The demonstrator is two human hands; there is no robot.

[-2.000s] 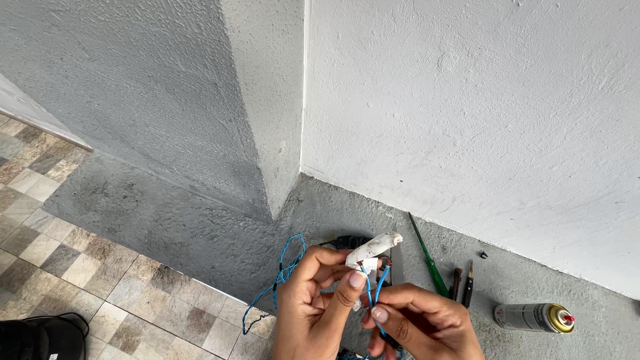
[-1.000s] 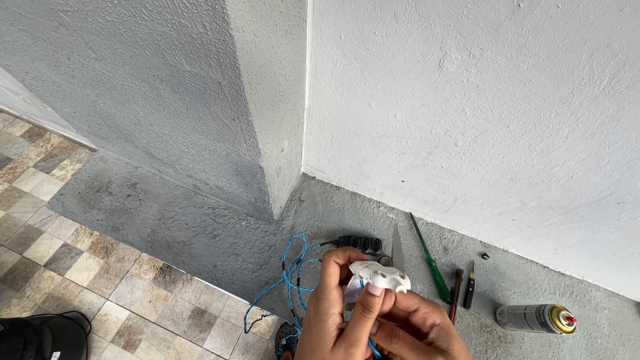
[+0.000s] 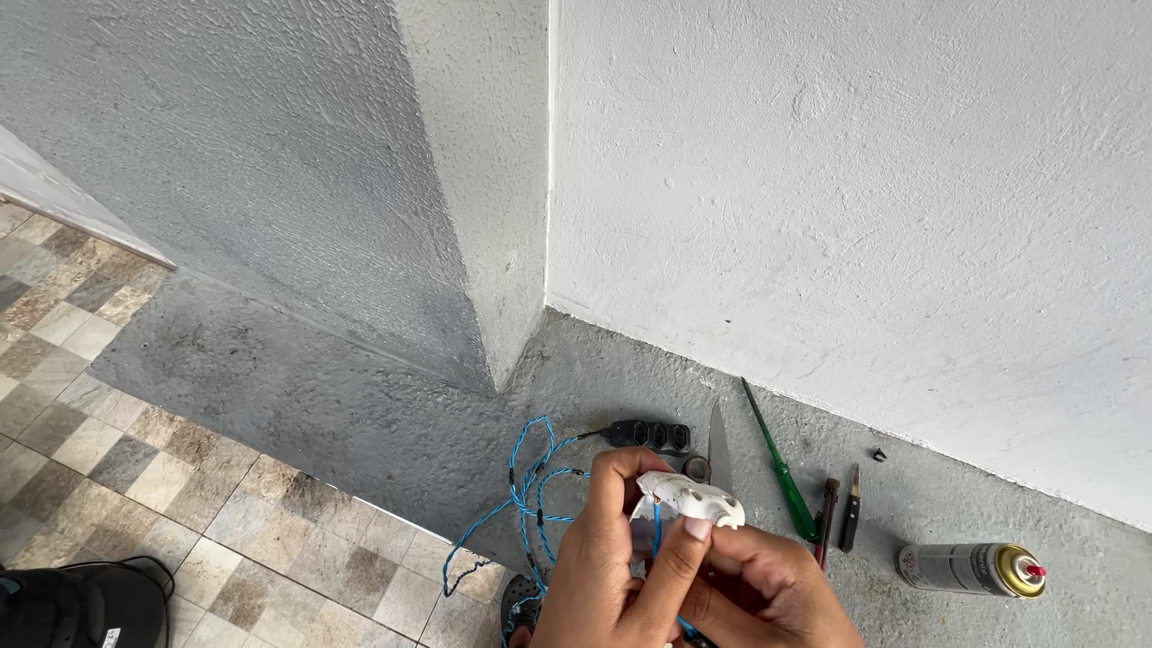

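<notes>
My left hand (image 3: 621,558) grips a white plastic electrical fitting (image 3: 697,499) with several round holes, its thumb pressed on the near side. A blue wire (image 3: 656,529) runs into the fitting, with a bit of bare copper at its end. My right hand (image 3: 765,580) has its fingers curled against the fitting's lower right edge; what lies between those fingers is mostly hidden. Left of the hands lies a looped, twisted blue cable (image 3: 517,495), joined to a black multi-outlet socket block (image 3: 650,436) just beyond my left fingers.
On the grey ledge (image 3: 342,423) lie a knife blade (image 3: 719,450), a roll of tape (image 3: 696,468), a green-handled screwdriver (image 3: 792,495), a red-handled tool (image 3: 826,522), a small knife (image 3: 850,517) and a spray can (image 3: 972,570). A black bag-like object (image 3: 85,603) stands lower left; a shoe (image 3: 520,601) shows below.
The white fitting, tilted up two seconds ago, now lies flatter in my left hand. My right hand has moved up against it, and the socket block and knife blade have come into fuller view.
</notes>
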